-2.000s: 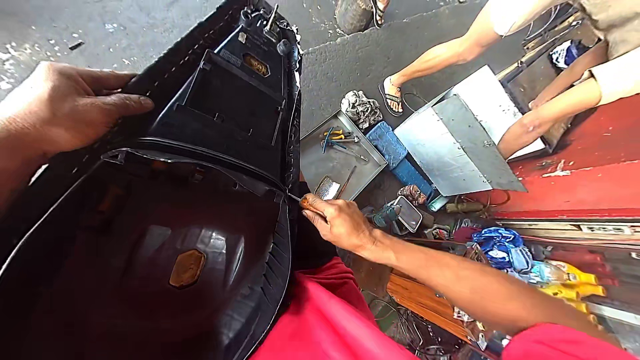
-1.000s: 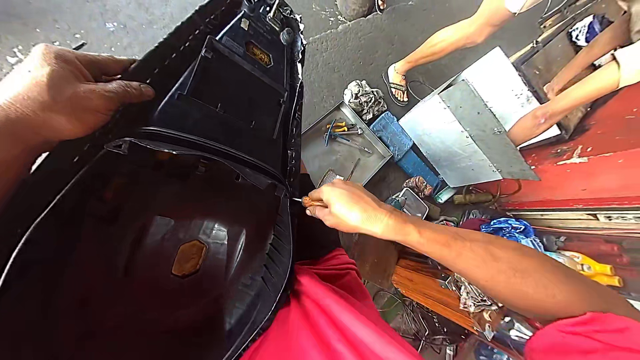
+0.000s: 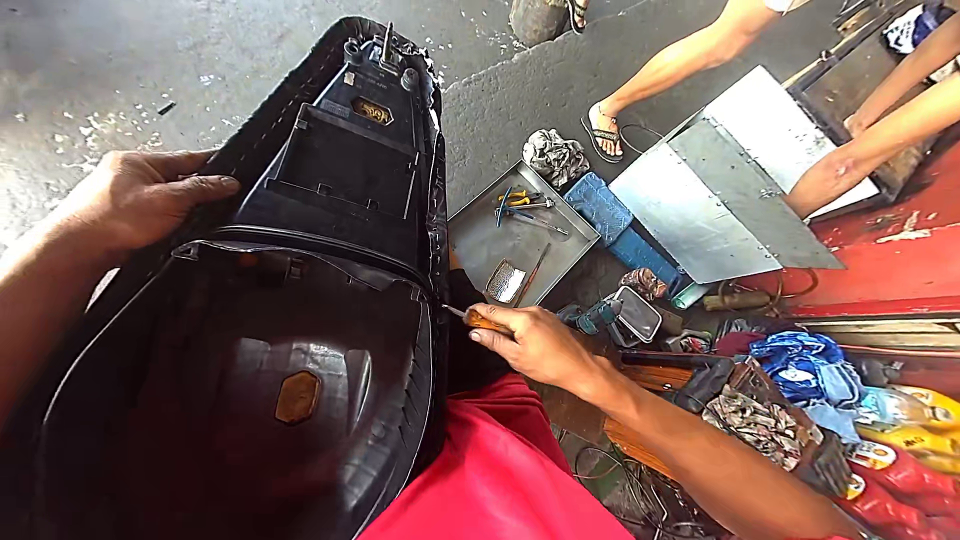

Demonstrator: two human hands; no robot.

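Observation:
A black motorcycle seat (image 3: pixel 337 262), turned underside up, fills the left half of the view, its cover edge folded over the plastic base. My left hand (image 3: pixel 161 195) grips its outer left edge, thumb on the cover. In my right hand (image 3: pixel 536 341) is a small tool with an orange-brown handle (image 3: pixel 487 322); its thin metal tip meets or nearly touches the seat's right edge. Whether the tip goes into the cover cannot be told. A hinge piece with a metal pin (image 3: pixel 388 45) shows at the narrow end of the seat.
A metal tray (image 3: pixel 480 217) holds yellow-handled pliers (image 3: pixel 517 198) and other tools. Beside it lie a crumpled rag (image 3: pixel 556 157) and a blue box (image 3: pixel 598 204). Another person's legs and arms are near sheet metal panels (image 3: pixel 694 210). Cloths and bottles (image 3: pixel 911 431) lie at lower right.
My right hand with the tool stays by the seat's right edge, and my left hand keeps its hold. The view has shifted slightly.

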